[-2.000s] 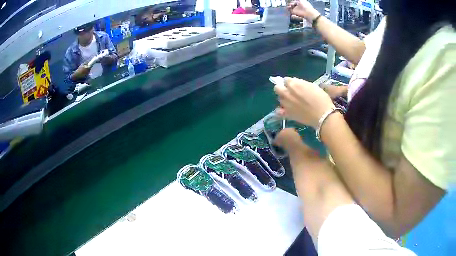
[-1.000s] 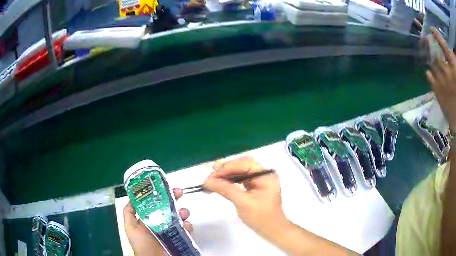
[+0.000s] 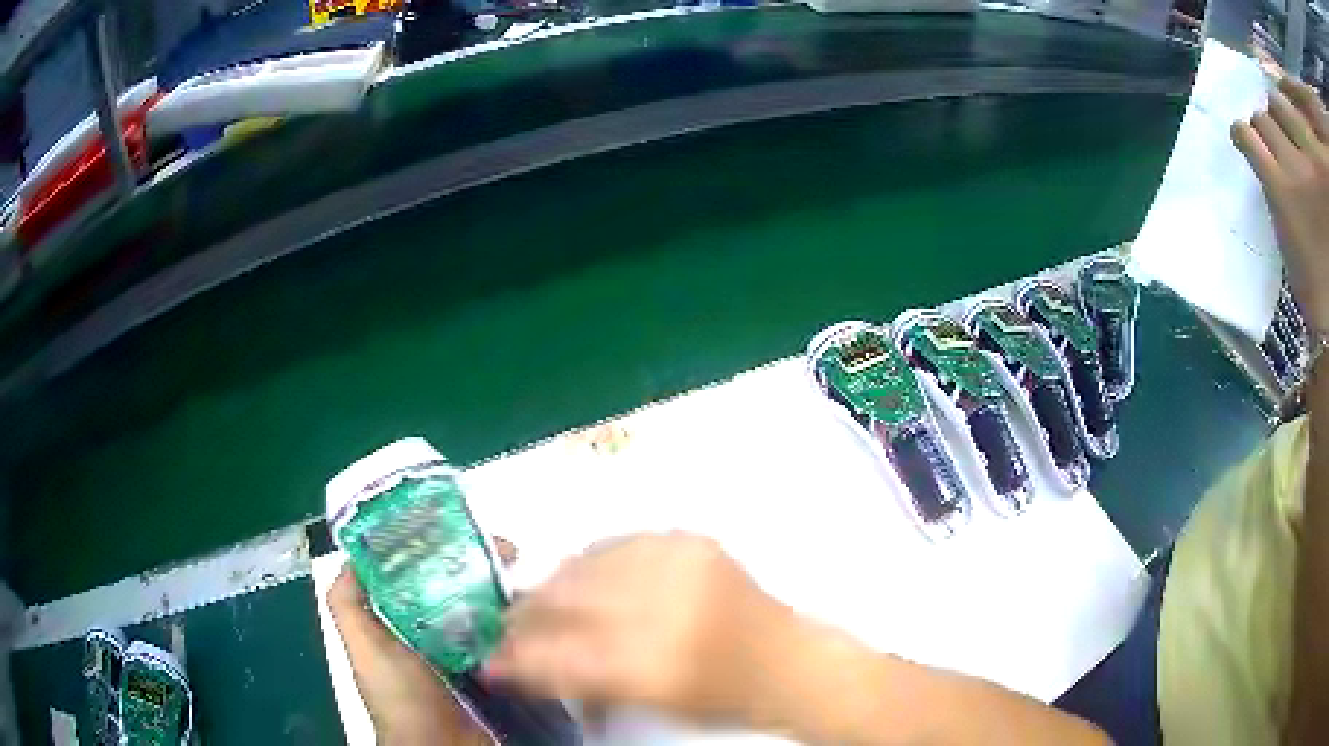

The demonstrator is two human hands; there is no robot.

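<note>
A half-assembled handheld unit [image 3: 423,561], with a white rim, a green circuit board in the head and a dark handle, is tilted at the lower left. My left hand [image 3: 386,656] holds it from below and behind. My right hand [image 3: 656,634] is blurred at the unit's right edge, over the lower head and the top of the handle. Its fingertips are too blurred to show whether they hold the tweezers. The white work sheet [image 3: 758,496] lies under my hands.
Several open units [image 3: 882,408] stand in a slanted row at the right. Two more [image 3: 153,700] lie at the lower left. The green conveyor belt [image 3: 583,292] runs behind the bench. At the right a co-worker's hand [image 3: 1290,161] holds a white sheet [image 3: 1217,204].
My right hand has moved left and down onto the unit, and the dark tweezers no longer show. The view has shifted slightly. The co-worker's hand now has a white sheet.
</note>
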